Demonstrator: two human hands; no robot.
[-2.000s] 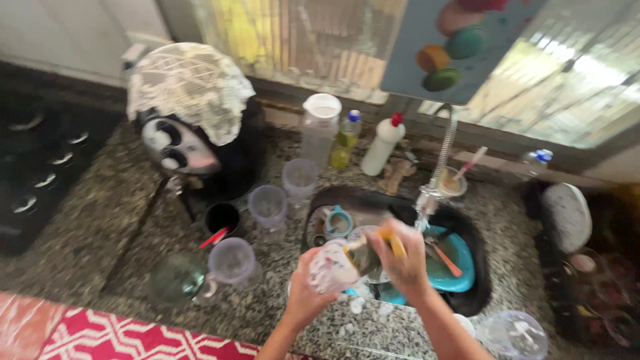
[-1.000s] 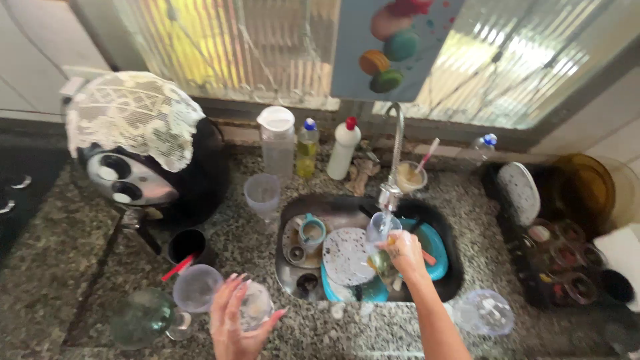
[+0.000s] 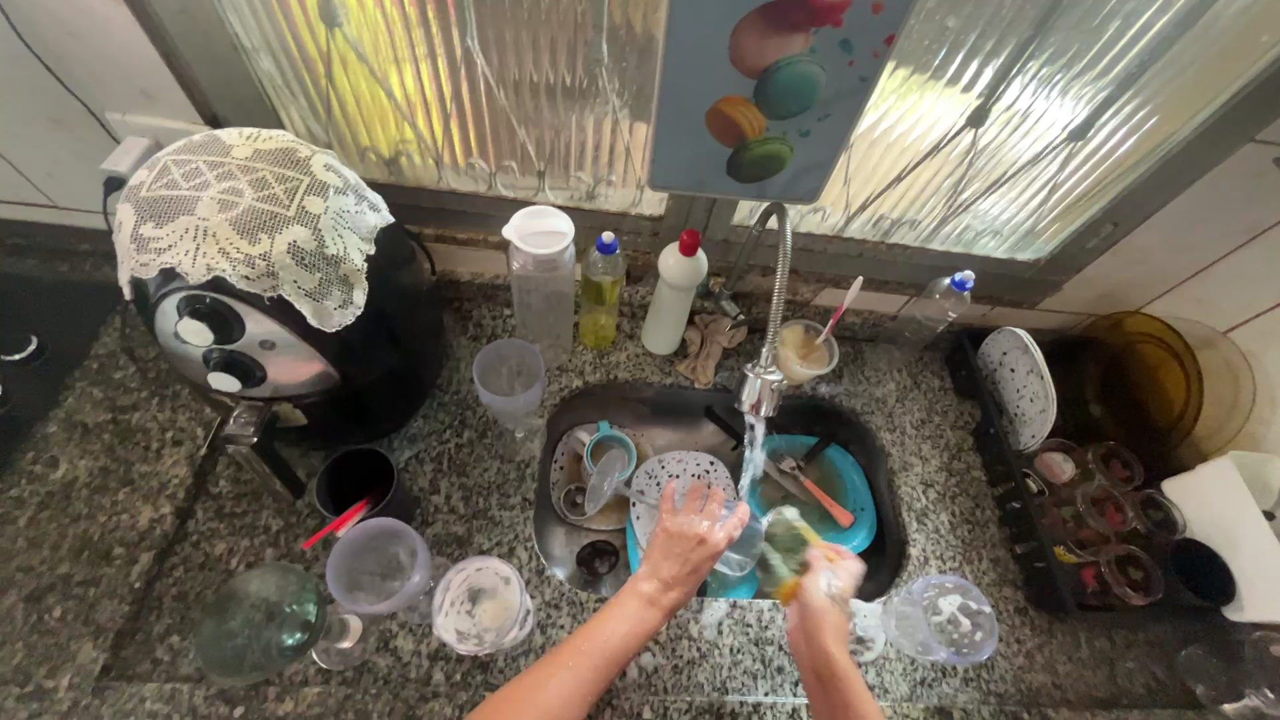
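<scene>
Over the steel sink (image 3: 620,400), my left hand (image 3: 690,535) grips a clear plastic goblet (image 3: 742,548), tilted with its foot toward the left. My right hand (image 3: 825,590) holds a yellow-green sponge (image 3: 787,550) just right of the goblet. Water runs from the spring-neck faucet (image 3: 763,385) close behind both hands. Under them lie a speckled plate (image 3: 680,478) and a turquoise bowl (image 3: 862,480) with cutlery, including an orange-handled utensil (image 3: 828,500). A turquoise-rimmed strainer or cup (image 3: 610,448) sits at the sink's left.
Left on the granite counter are a soapy container (image 3: 482,605), purple-tinted goblet (image 3: 378,566), green glass goblet (image 3: 260,622), black cup (image 3: 358,480) and air fryer (image 3: 390,330). Bottles (image 3: 676,295) line the back. Another goblet (image 3: 942,618) lies right of the sink, before a black dish rack (image 3: 1000,500).
My left hand has moved from the soapy container on the left counter to the sink and now holds a goblet. My right hand has come nearer, away from the faucet, with the sponge.
</scene>
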